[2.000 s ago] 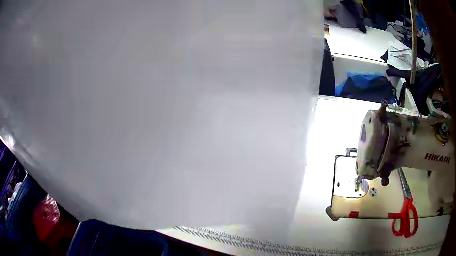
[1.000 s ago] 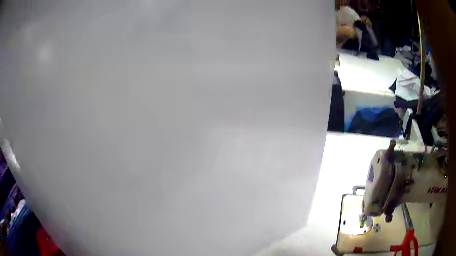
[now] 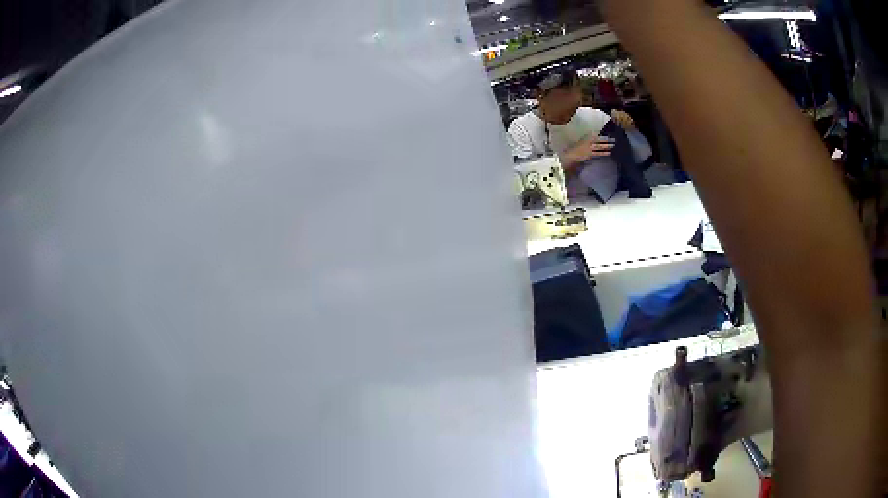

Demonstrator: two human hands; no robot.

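A large white sheet [image 3: 292, 263], slightly see-through, hangs close in front of the camera and fills the left and middle of the view. A bare forearm of mine rises from the lower right to the top edge; its hand is cut off by the picture's edge. My other hand is not in view. The off-white sewing machine head [image 3: 682, 413] stands at the lower right over its cream bed. Part of the shears [image 3: 765, 486] with red-orange handle shows at the bottom edge, lying on the bed and partly hidden by the forearm.
Navy fabric [image 3: 565, 306] lies behind the table [image 3: 594, 409], with bright blue and dark fabric [image 3: 667, 313] beside it. Farther back, a person in a white top [image 3: 574, 131] holds dark and grey fabric at another machine.
The view has tilted up, so the machine sits lower and the other person shows fully. The sheet's right edge is farther left. The forearm has come further into view at the right.
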